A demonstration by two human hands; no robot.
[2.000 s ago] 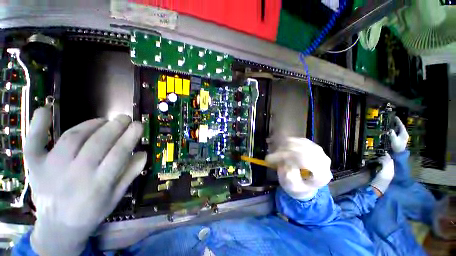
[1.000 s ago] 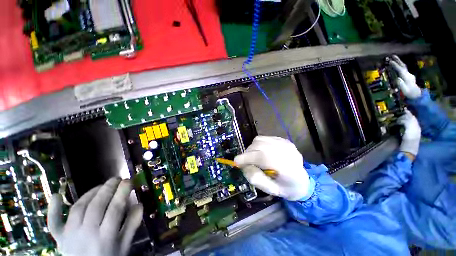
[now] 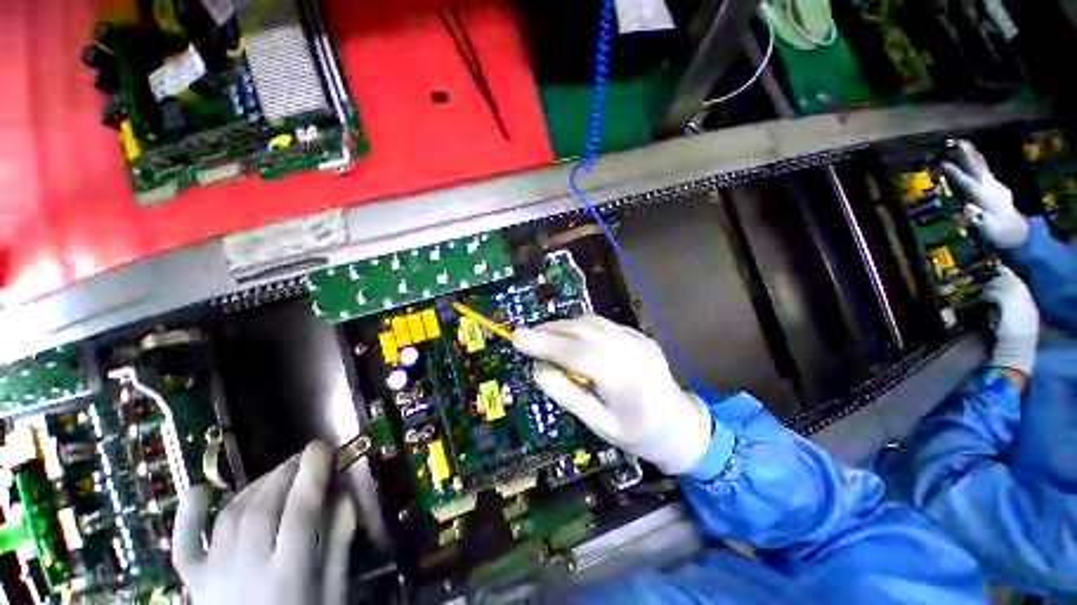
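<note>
A green circuit board [image 3: 520, 440] lies in a black carrier, with yellow blocks, round white tops and a plain green side strip [image 3: 413, 278] along its far edge. My right hand [image 3: 620, 384], in a white glove, grips a thin yellow-orange stick [image 3: 484, 320] above the board. Its tip is over the far part, near the yellow capacitors [image 3: 410, 336]. My left hand [image 3: 272, 532], in a pale glove, is left of the carrier, cut off by the bottom edge. Its thumb is apart from its fingers. A small metal piece [image 3: 353, 450] shows by the fingertips; contact is unclear.
Another board [image 3: 89, 473] is at the left. A board with a silver heatsink [image 3: 284, 73] and thin dark tweezers [image 3: 475, 71] lie on the red mat [image 3: 413, 154]. A blue cord [image 3: 600, 89] crosses the metal rail. Another person's gloved hands [image 3: 1010, 319] are at a board on the right.
Since one second ago, the stick tip has moved from the board's middle towards its far edge. My left fingers have drawn closer together by the metal piece. The view has shifted, showing more red mat than at first.
</note>
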